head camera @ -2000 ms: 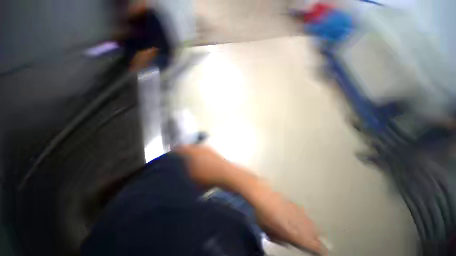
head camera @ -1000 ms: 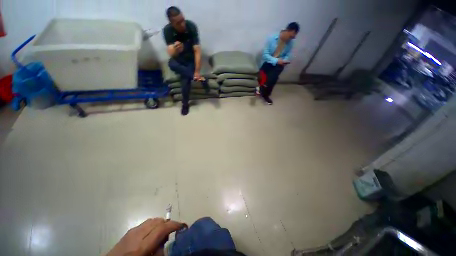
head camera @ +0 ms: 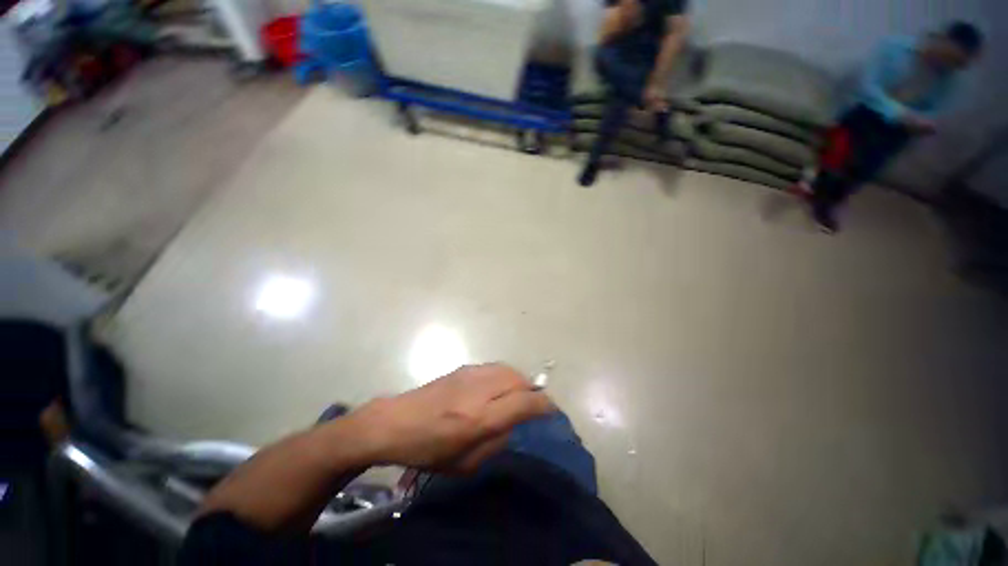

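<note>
My left hand (head camera: 464, 415) is in the lower middle, back of the hand up, over my dark clothing and blue-clad knee. Its fingers are closed around a short white cigarette (head camera: 541, 381), whose end sticks out past the fingertips. The rest of the cigarette is hidden by the fingers. My right hand cannot be made out; only a tiny skin-toned sliver shows at the bottom edge, too small to name.
Silver bent tubes (head camera: 122, 486) lie beside my left forearm. Across the tiled floor stand a blue trolley (head camera: 475, 107), a blue bucket (head camera: 337, 44), a red bucket (head camera: 283, 40) and stacked sacks (head camera: 763, 83). Two people sit by the wall. A green-white box is lower right.
The view has swung left and tilted, so the trolley, sacks and people appear further right. My left hand and forearm show more fully, with the cigarette still held. The silver tubes now show at left.
</note>
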